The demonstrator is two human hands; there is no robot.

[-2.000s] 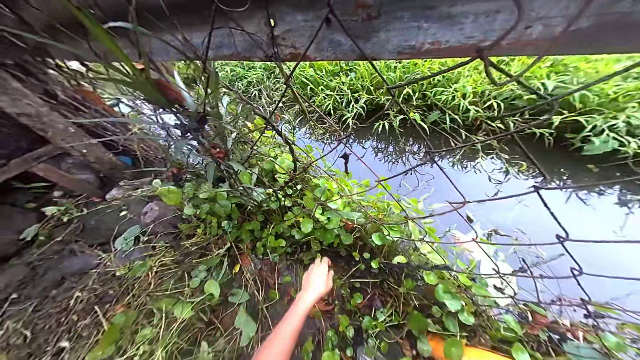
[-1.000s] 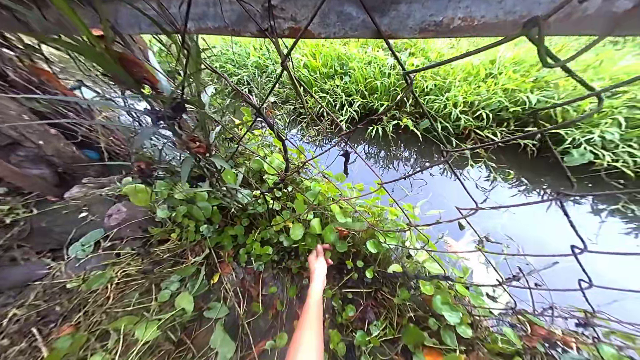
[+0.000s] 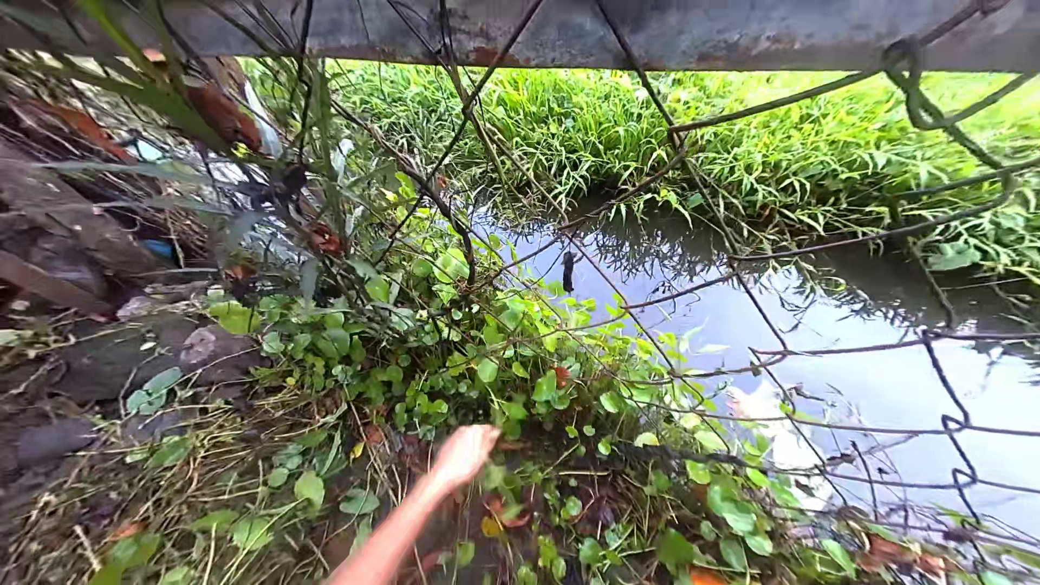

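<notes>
My left hand point(image 3: 467, 453) reaches in from the bottom, left of centre, its fingers curled and blurred among low round-leaved creeping plants point(image 3: 487, 370). Whether stems are inside the fingers cannot be told. Small green leaves lie just past the fingertips, and matted dry stems point(image 3: 236, 439) spread to the left of the wrist. My right hand is out of the picture. A bit of something orange point(image 3: 705, 577) shows at the bottom edge, cut off by the frame.
Rusty chain-link wire point(image 3: 812, 351) hangs in front, below a weathered metal rail point(image 3: 569, 36). Beyond it lies grey water point(image 3: 861, 325) with tall grass point(image 3: 650, 138) on the far bank. Stones point(image 3: 213, 353) and woody debris point(image 3: 57, 236) are at the left; pale litter point(image 3: 784, 439) lies by the water.
Two seconds ago a larger piece of the orange thing showed at the bottom right. My left hand stays low among the creeping plants, its forearm slanting more now than one second ago.
</notes>
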